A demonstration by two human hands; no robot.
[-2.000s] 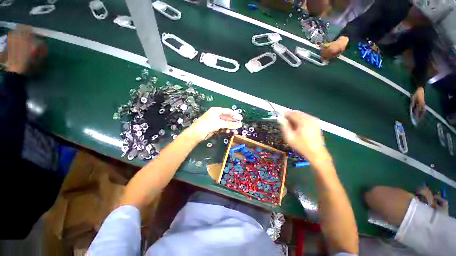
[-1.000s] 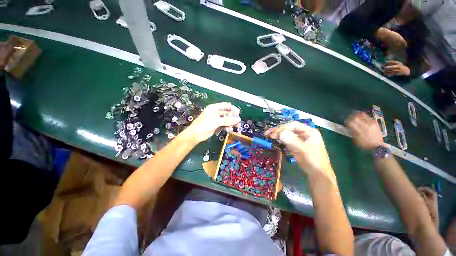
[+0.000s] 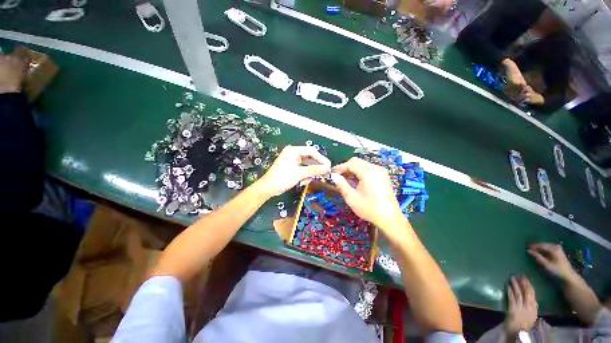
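My left hand (image 3: pixel 295 169) and my right hand (image 3: pixel 362 187) meet fingertip to fingertip above the back edge of the parts box. Both pinch a small piece between them, mostly hidden by the fingers; its type is unclear. The parts box (image 3: pixel 289 231) holds small red-and-blue components (image 3: pixel 328 238) and a few blue cylinders. More blue cylinders (image 3: pixel 410 179) are heaped right of the box, partly behind my right hand. A loose subassembly pile (image 3: pixel 191 151) of silver, grey-green and black pieces lies left of the box.
White housings (image 3: pixel 321 94) lie on the green belt beyond the pale rail (image 3: pixel 288 123). A grey post (image 3: pixel 191 47) stands at the rail. Other people's hands show at far left, lower right and upper right. A brown carton (image 3: pixel 39 72) is at far left.
My right hand has moved left from the box's right side to meet my left hand. The blue cylinder near its fingers is no longer seen there. Housings on the belt shifted right.
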